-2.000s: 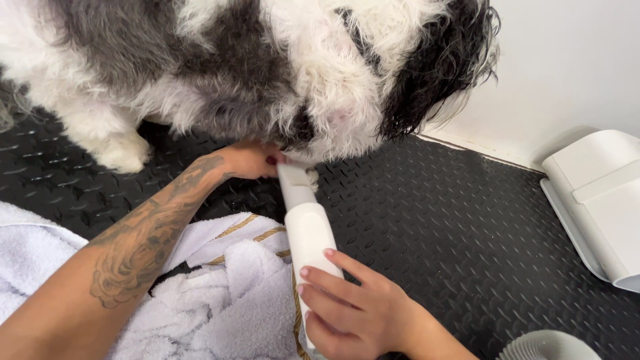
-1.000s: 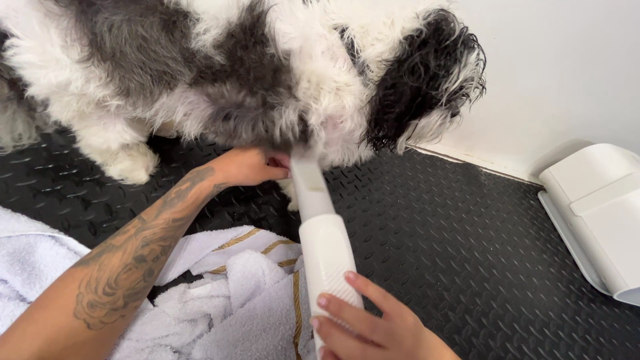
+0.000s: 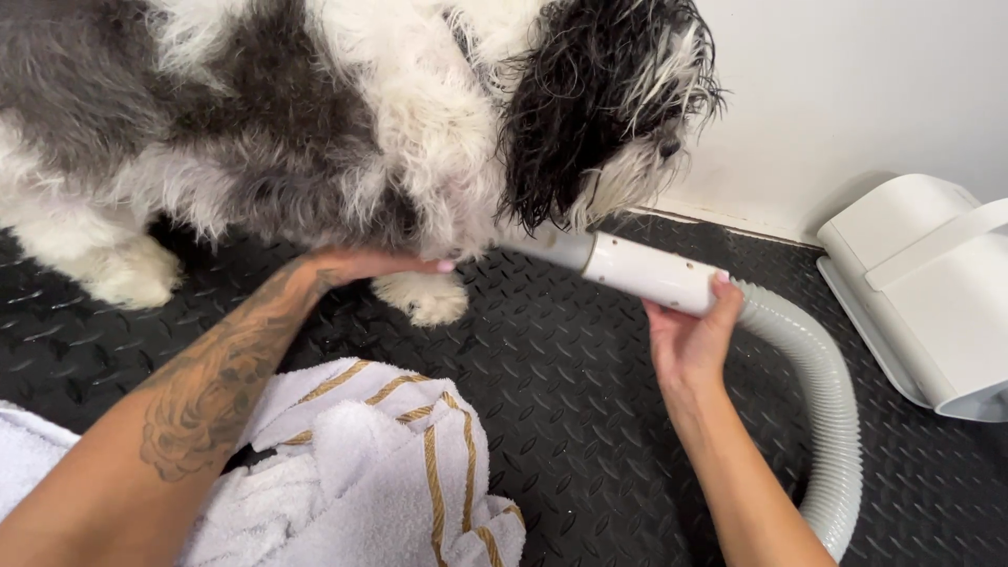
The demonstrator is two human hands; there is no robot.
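Observation:
A black, grey and white long-haired dog (image 3: 299,118) stands on a black diamond-pattern rubber mat (image 3: 583,441), facing right, the fur on its head wet. My left hand (image 3: 378,264) lies under the dog's chest, just above a white front paw (image 3: 425,298); its fingers are partly hidden in the fur and hold no object that I can see. In my right hand (image 3: 697,323) is the white handle of a dryer nozzle (image 3: 650,269), tilted with its grey tip at the dog's chest below the head. A ribbed grey hose (image 3: 823,378) curves down from the handle.
A crumpled white towel with gold stripes (image 3: 354,472) lies on the mat near me, beside my left forearm. On the right stands a white plastic housing (image 3: 929,291) against the pale wall (image 3: 850,87). The dog's hind paw (image 3: 134,272) rests at the left.
My right hand has swung the nozzle from nearly upright below the chest to the dog's front, right of the chest. My left hand has left the nozzle's tip and now lies flatter under the chest.

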